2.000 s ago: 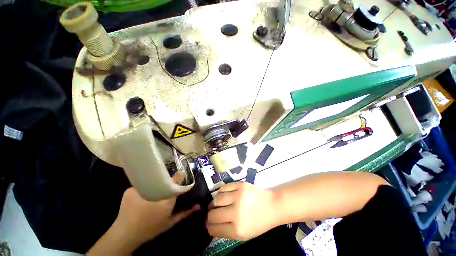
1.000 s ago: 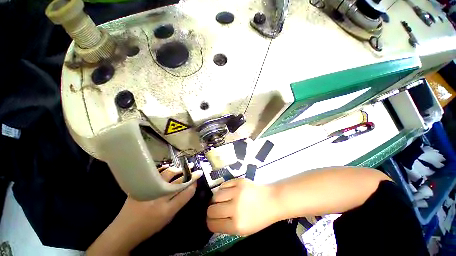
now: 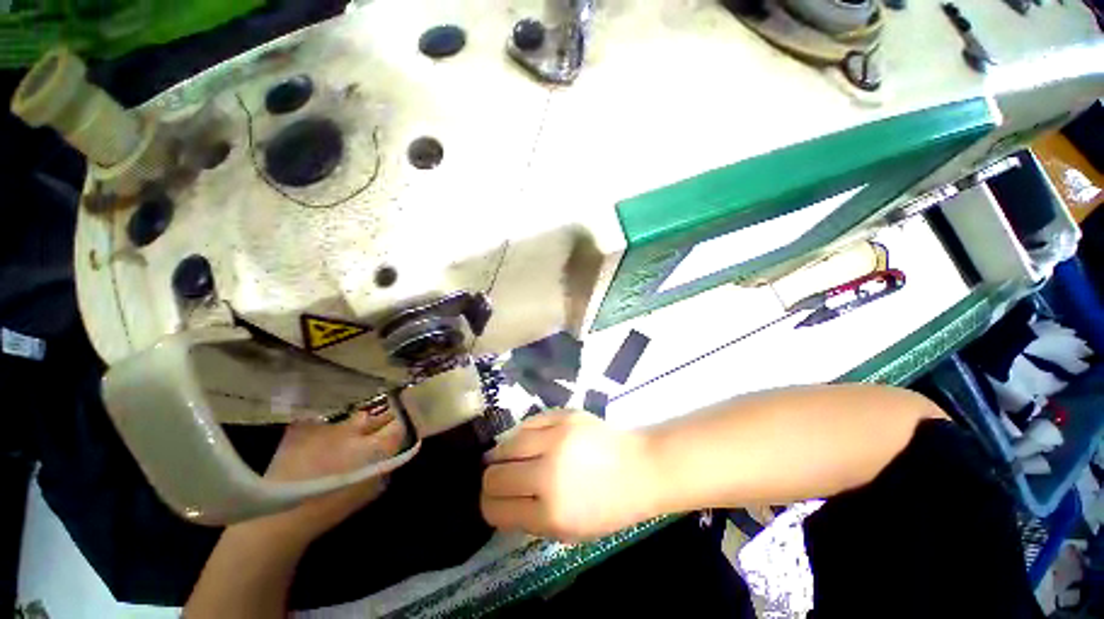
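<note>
Black garment cloth (image 3: 424, 514) lies under the cream sewing machine head (image 3: 363, 230) and spreads to the left. My left hand (image 3: 327, 466) lies on the cloth behind the pale loop-shaped guard (image 3: 182, 447); its fingertips are partly hidden at the needle area. My right hand (image 3: 545, 478) rests with curled fingers at the cloth's right edge, right of the needle area; whether it pinches the cloth cannot be told. Small dark cut pieces (image 3: 626, 357) lie loose on the white bed just beyond my right hand. The presser foot is hidden.
Red-and-black snips (image 3: 854, 298) lie on the white table at right. A green-framed display panel (image 3: 775, 230) overhangs the bed. A blue bin (image 3: 1059, 466) with white scraps stands at far right. A ribbed knob (image 3: 75, 109) stands on the head's left end.
The machine head appears further left and closer. The pale guard now looks swung outward to the left. My left hand has shifted left and its fingers are more hidden. My right hand has moved slightly left.
</note>
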